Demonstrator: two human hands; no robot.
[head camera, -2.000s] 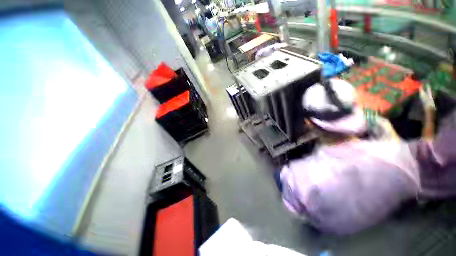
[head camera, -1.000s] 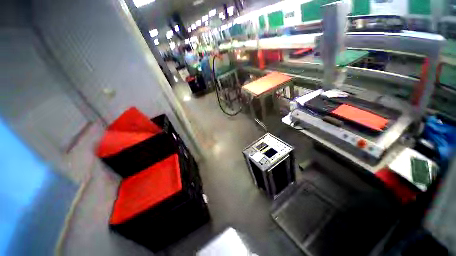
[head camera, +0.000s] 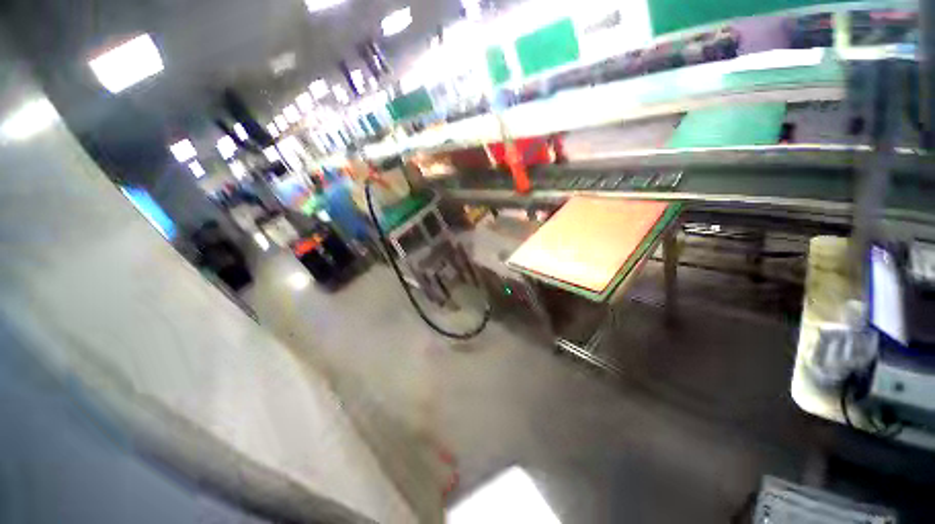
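Note:
A plain white block (head camera: 505, 499) shows at the bottom edge of the view, cut off by the frame. It looks blurred and overexposed. No hand can be made out on it. Neither my left hand nor my right hand is in view.
A small table with an orange top (head camera: 595, 244) stands ahead, beside the long conveyor line (head camera: 759, 172). A black hose (head camera: 415, 307) loops down to the floor left of it. A pale wall or pillar (head camera: 195, 338) is at left. A bench with equipment (head camera: 820, 338) is at right.
The view has moved forward along the aisle. The red-lined black crates and the metal box have left the picture, and the orange-topped table is nearer. The white block stays at the bottom edge.

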